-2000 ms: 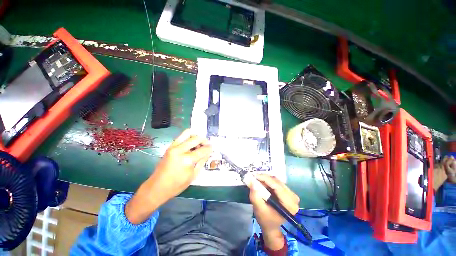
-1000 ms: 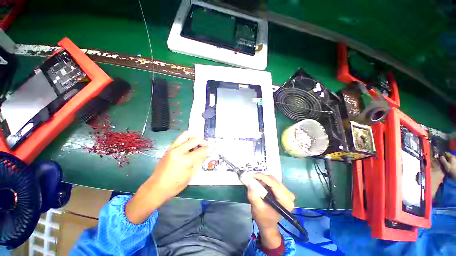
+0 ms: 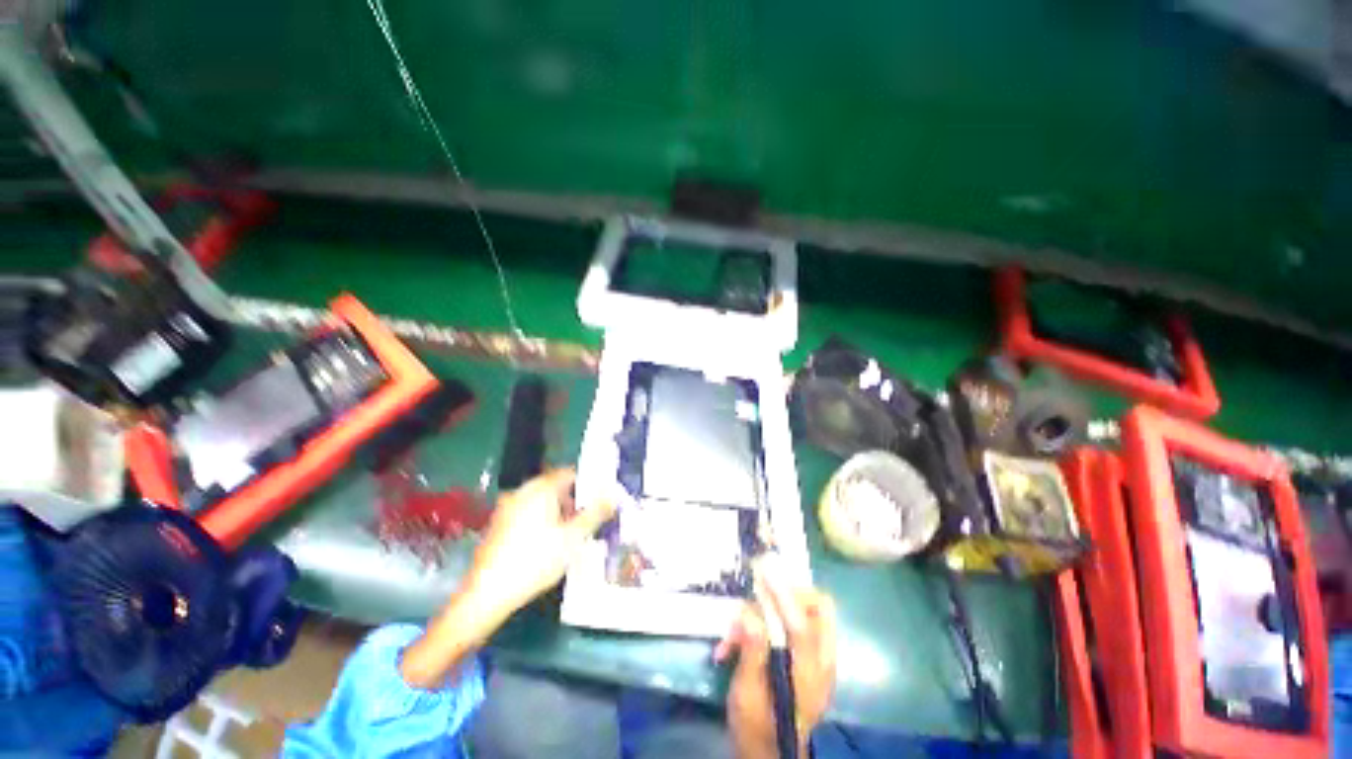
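An open-backed tablet with a silver battery (image 3: 697, 438) lies in a white frame (image 3: 593, 571) in front of me. My left hand (image 3: 519, 558) is at the frame's left side, its fingertips reaching the tablet's edge. Blur hides whether anything is between them. My right hand (image 3: 786, 653) holds the soldering iron (image 3: 783, 685) like a pen at the frame's lower right; its tip is blurred over the lower board area. Thin solder wire (image 3: 452, 171) hangs from above; its lower end is unclear.
Left are red bits (image 3: 430, 512), a black strip (image 3: 524, 430), a desk fan (image 3: 146, 608) and a red-framed tablet (image 3: 267, 423). Right are a tip-cleaning pot (image 3: 878, 507), fume fan (image 3: 853, 403), iron stand (image 3: 1031, 497) and stacked red frames (image 3: 1164, 593). Behind is another white frame (image 3: 601, 297).
The view has tilted up, so the bench sits lower in the picture. The iron has turned more upright and moved toward the frame's right side. My left fingertips have moved up along the tablet's left edge.
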